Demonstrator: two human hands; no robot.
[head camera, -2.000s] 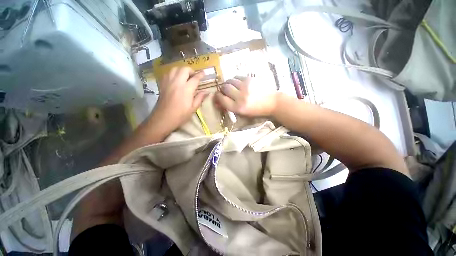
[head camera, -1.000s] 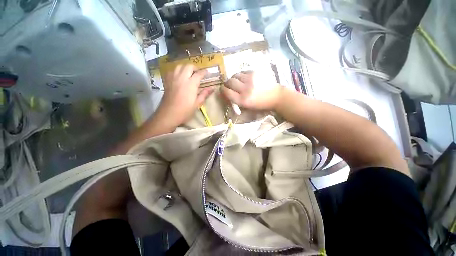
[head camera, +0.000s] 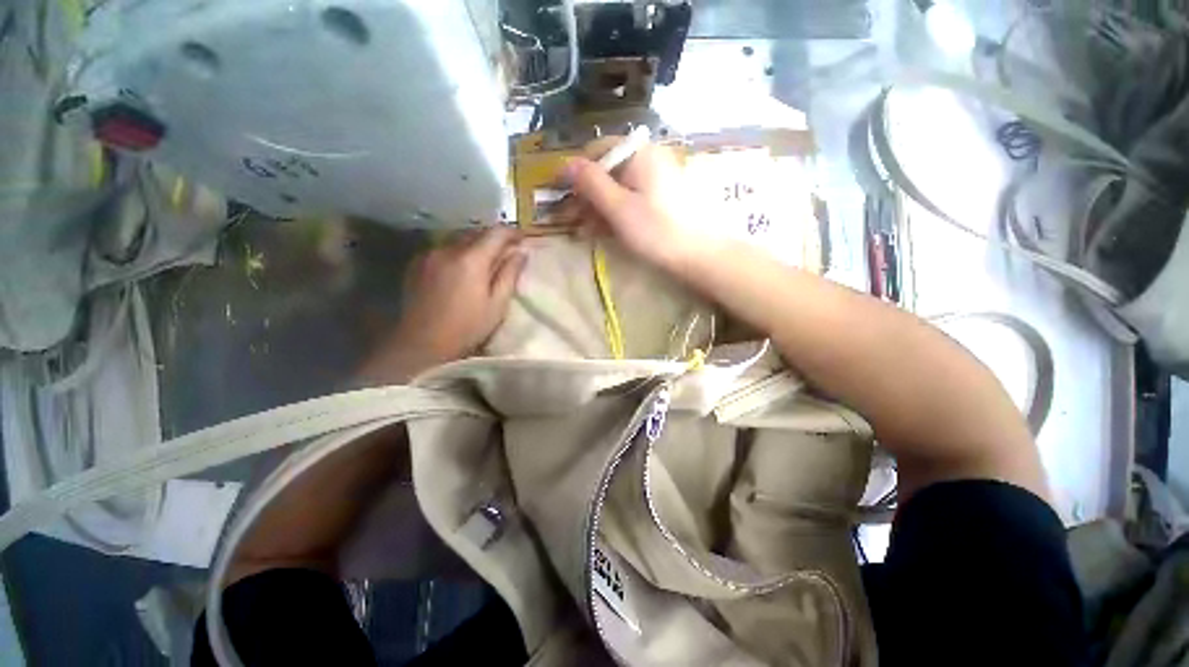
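A beige bag (head camera: 548, 456) hangs open toward the lap, its upper part reaching the yellow-orange clamp (head camera: 537, 167). A dark-and-white zipper curves along its opening, and a white label (head camera: 610, 586) shows inside. A thin yellow strip (head camera: 606, 302) lies on the fabric below the clamp. My left hand (head camera: 456, 293) is at the fabric's left edge, just below the clamp; whether its fingers pinch the cloth is unclear. My right hand (head camera: 636, 206) is over the clamp, closed on a slim white stick-like tool (head camera: 623, 151) pointing up and right.
The white sewing machine head (head camera: 326, 104) fills the upper left. A dark plate (head camera: 248, 339) with yellowish thread ends lies left. A marked template sheet (head camera: 746, 209), red and dark sticks (head camera: 878, 254) and beige straps (head camera: 1030, 358) lie right. More beige bags (head camera: 65, 196) hang far left.
The view has shifted left, so the scene sits further right. My left hand has come down off the clamp. My right hand has moved up over it, its white tool now pointing upward.
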